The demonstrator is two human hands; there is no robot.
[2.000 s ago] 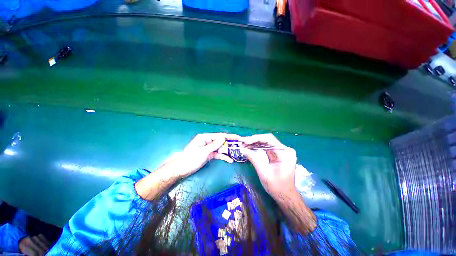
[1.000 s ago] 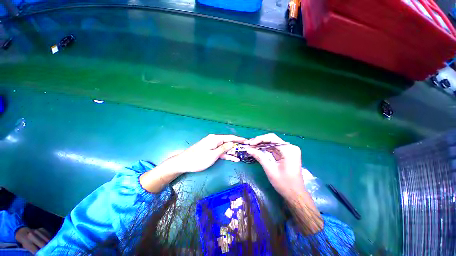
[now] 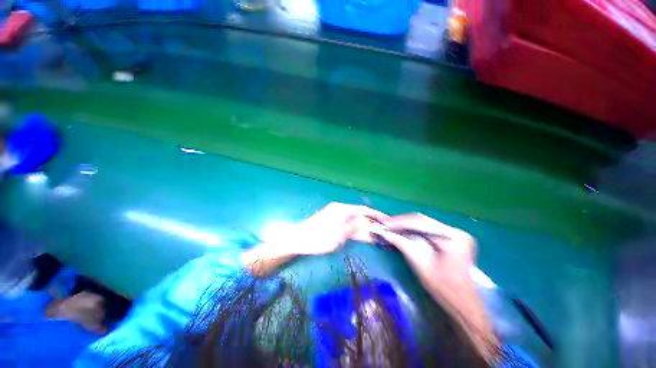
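Observation:
My left hand (image 3: 334, 228) and my right hand (image 3: 435, 248) meet above the green bench, in the middle of the view. The small dark round unit (image 3: 380, 237) is held in my left hand's fingers and is mostly hidden. My right hand holds thin dark tweezers (image 3: 421, 233), with the tips by the unit. The view is blurred, so the unit's details cannot be told. The deep-blue parts bin (image 3: 334, 316) is below my hands, partly covered by hair, and its pads are blurred.
A slim black stick (image 3: 532, 323) lies right of my right hand, near a white piece (image 3: 480, 279). The green belt (image 3: 288, 147) runs beyond the bench. A red crate (image 3: 568, 65) and a blue container (image 3: 368, 16) stand beyond it. Another person's hand (image 3: 79, 309) shows at lower left.
The view has swung left and blurred, so my hands appear further right and lower. My fingers now cover more of the unit. A blue round shape has come into view at the left.

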